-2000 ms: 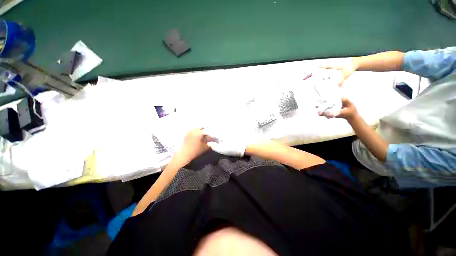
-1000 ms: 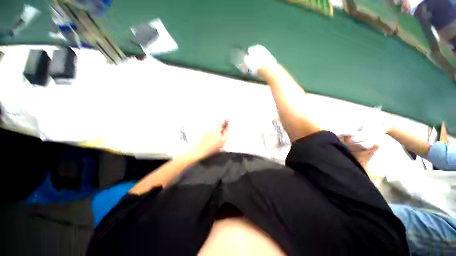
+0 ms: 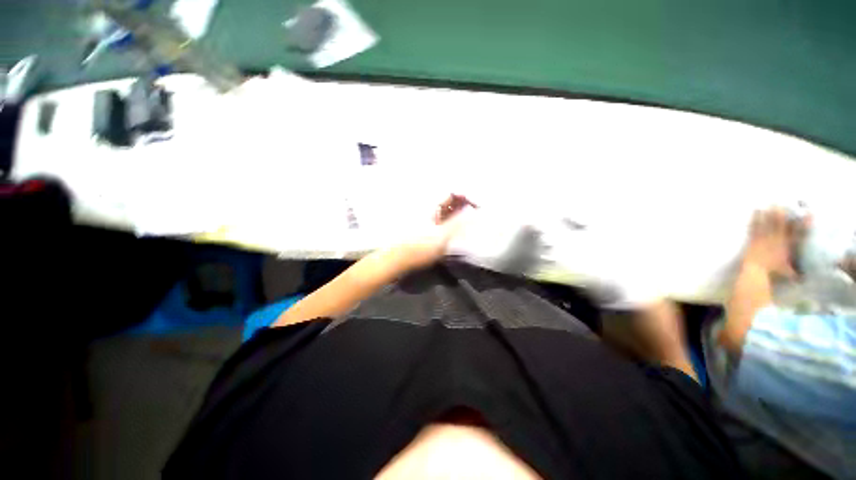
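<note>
My bare left hand (image 3: pixel 427 246) is over the bench's front edge, with a small dark red patch (image 3: pixel 455 206) at its fingertips; I cannot tell whether this is a held piece. My right hand in its white glove (image 3: pixel 605 289) is strongly blurred at the front edge, right of my left hand. A blurred grey piece (image 3: pixel 526 248), perhaps a flat electronic unit, shows between the hands; whether either hand touches it is unclear. A small purple-black piece (image 3: pixel 367 153) lies on the white bench (image 3: pixel 282 169).
A dark unit (image 3: pixel 312 28) lies on a white sheet on the green belt (image 3: pixel 563 47). Dark blocks (image 3: pixel 131 112) stand at the left bench end, below a metal frame (image 3: pixel 178 47). Another person's hand (image 3: pixel 771 244) is at the right. A dark shape (image 3: pixel 38 225) fills the left edge.
My right hand first reached from the bench over the belt, where a dark unit lay, then came back to the bench's front edge. The grey piece now shows between my hands. The view has shifted.
</note>
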